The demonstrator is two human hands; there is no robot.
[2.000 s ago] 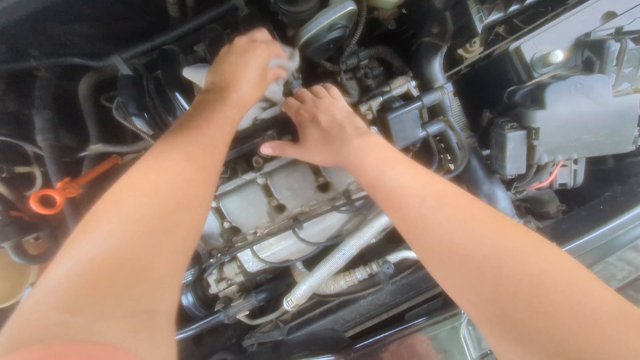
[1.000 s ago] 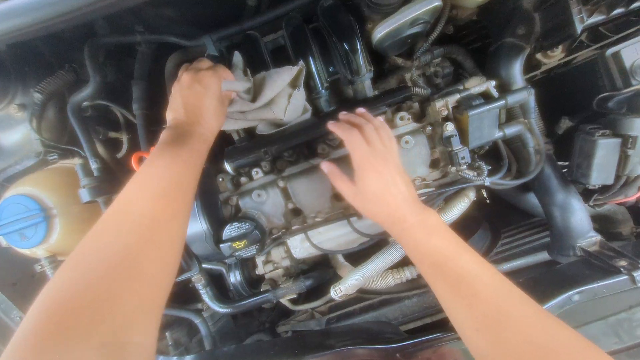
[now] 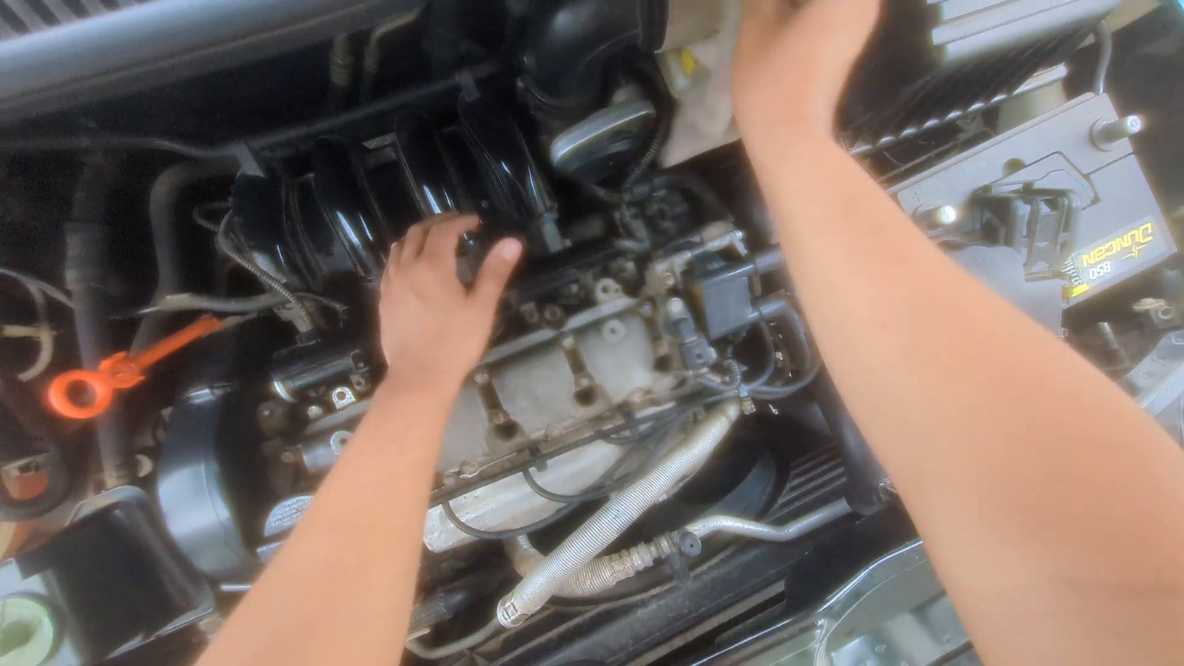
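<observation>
My left hand (image 3: 439, 301) is over the engine, its fingers apart and nothing in them, near the black intake manifold runners (image 3: 342, 217) and the metal valve cover (image 3: 536, 379). At the top of the view my right hand (image 3: 805, 65) is raised beyond the engine, its fingers cut off by the frame's edge. Beside it lies a pale cloth (image 3: 708, 102); whether the fingers hold anything is hidden. A black connector box (image 3: 723, 294) with hoses sits at the engine's right end.
An orange dipstick handle (image 3: 81, 395) stands out at the left. A car battery (image 3: 1101, 199) is at the right. A ribbed metallic sleeve (image 3: 629, 509) crosses the engine's front. A black plastic cover (image 3: 125, 564) fills the lower left.
The cloth, at my left hand one second ago, is now beside my right hand at the top. My right hand has moved up and away from the valve cover. The view has shifted.
</observation>
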